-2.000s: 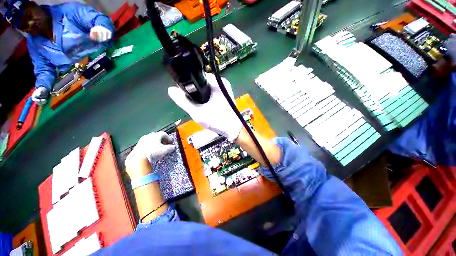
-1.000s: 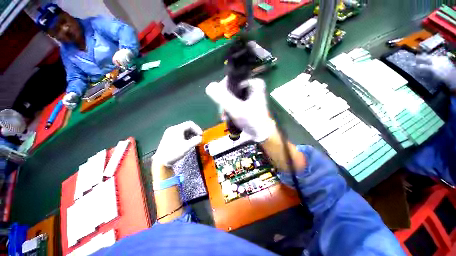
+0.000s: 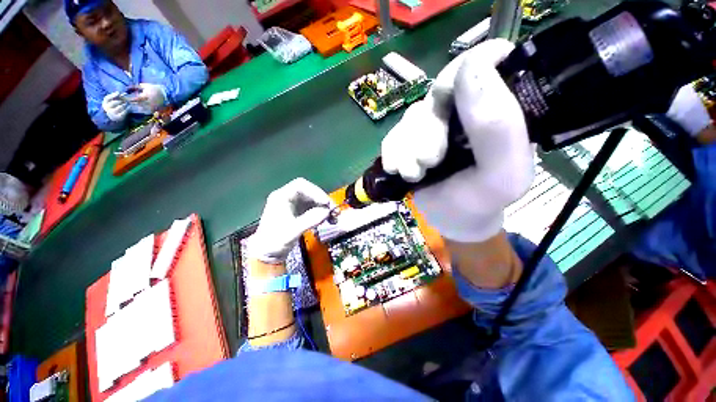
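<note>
My right hand, in a white glove, grips the black electric screwdriver, held sideways with its yellow-black nose pointing left. My left hand, gloved with a light blue wrist strap, has thumb and forefinger pinched at the screwdriver's tip. Something tiny shows at the fingertips, too small to name surely. Below lies the green circuit board with a silver-white heatsink bar along its far edge, on the orange-brown fixture. A dark-framed screw tray with speckled grey filling lies under my left wrist.
A red board with white sheets lies at left. Pale strips lie at right, partly behind the screwdriver and my arm. Another board sits on the green belt. A person works across the line. Red trays are at lower right.
The screwdriver has swung from upright over the heatsink bar to nearly sideways and nearer the camera. My left fingers have moved slightly right to meet its tip.
</note>
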